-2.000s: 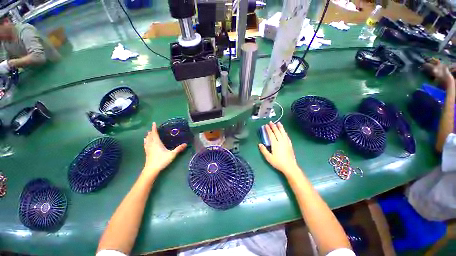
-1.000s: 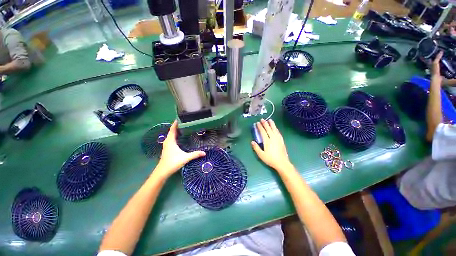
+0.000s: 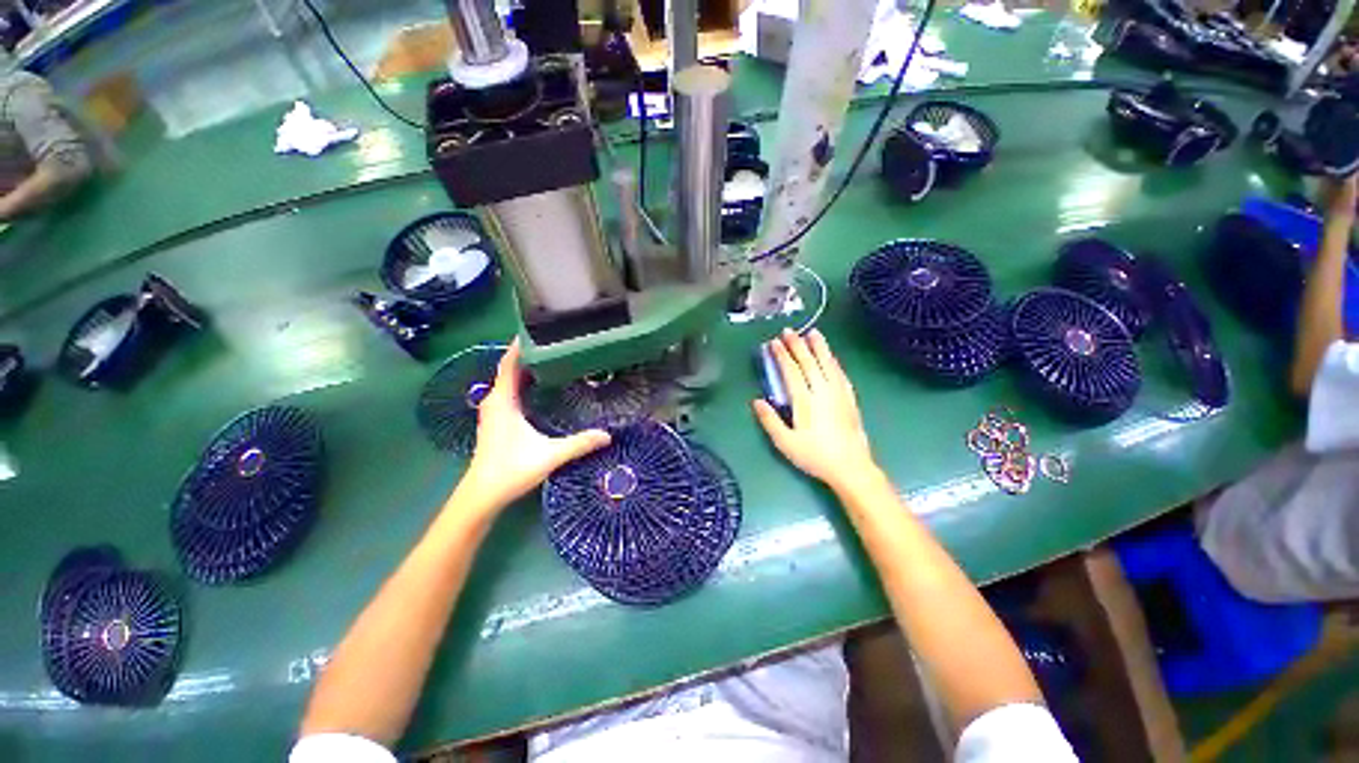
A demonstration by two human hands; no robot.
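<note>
My left hand [image 3: 514, 438] is at the press, thumb and fingers spread around the near left edge of a dark fan grille [image 3: 601, 397] under the green press head plate [image 3: 634, 337]. The plate partly hides this grille. Another grille [image 3: 452, 400] lies just left, partly behind my fingers. My right hand [image 3: 817, 413] lies over a small pale blue switch box [image 3: 774, 373], fingers on it. A stack of overlapping grilles [image 3: 634, 522] lies in front of the press, close to my left thumb.
More grille stacks lie left [image 3: 249, 492] and right [image 3: 932, 306]. Loose copper-pink rings [image 3: 1008, 452] lie right of my right hand. The cylinder [image 3: 552, 254], steel column [image 3: 701, 179] and slanting frame arm [image 3: 812, 149] rise centrally. Fan bodies [image 3: 441, 260] line the far side. Another person's arm [image 3: 1323, 298] is at right.
My left hand has moved right from the grille beside the press to the one now under the plate. My right hand remains on the switch. Far-side fan bodies have shifted right.
</note>
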